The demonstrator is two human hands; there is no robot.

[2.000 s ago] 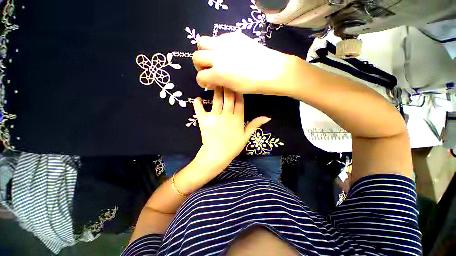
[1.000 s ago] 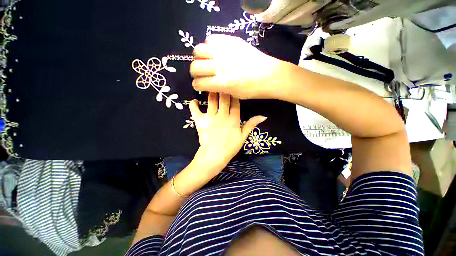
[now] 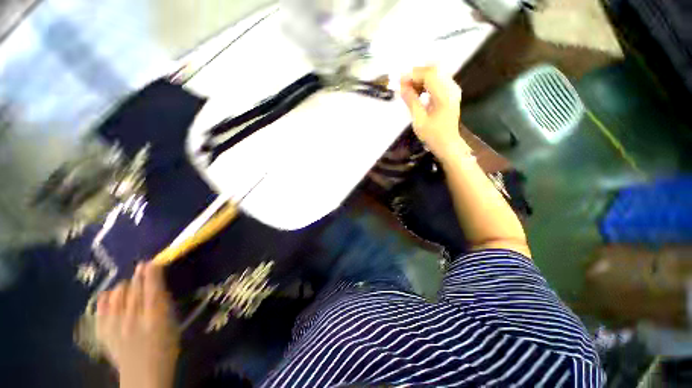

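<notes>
The black embroidered garment panel (image 3: 163,144) lies blurred over the left part of the white table. A stiff pale and yellow strip (image 3: 199,233) lies slanted on it, its upper end over the table. My left hand (image 3: 140,318) is back up on the cloth, fingertips at the strip's lower end; blur hides whether it grips anything. My right hand (image 3: 434,106) is raised at the table's right edge, fingers curled beside dark snips (image 3: 373,89). A small white spot shows at its fingers; I cannot tell if it holds something.
Narrow black strips (image 3: 262,115) lie on the white table (image 3: 303,178) below the blurred machine (image 3: 322,38). Dark embroidered cloth (image 3: 425,204) lies on a reddish surface beside my lap. A pale slatted object (image 3: 549,102) and a blue crate (image 3: 651,212) stand over the green floor.
The view has swung to the right. My hands, formerly together on the embroidery, are now apart: the right at the table's right edge, the left on the cloth. The pale and yellow strip has come into view.
</notes>
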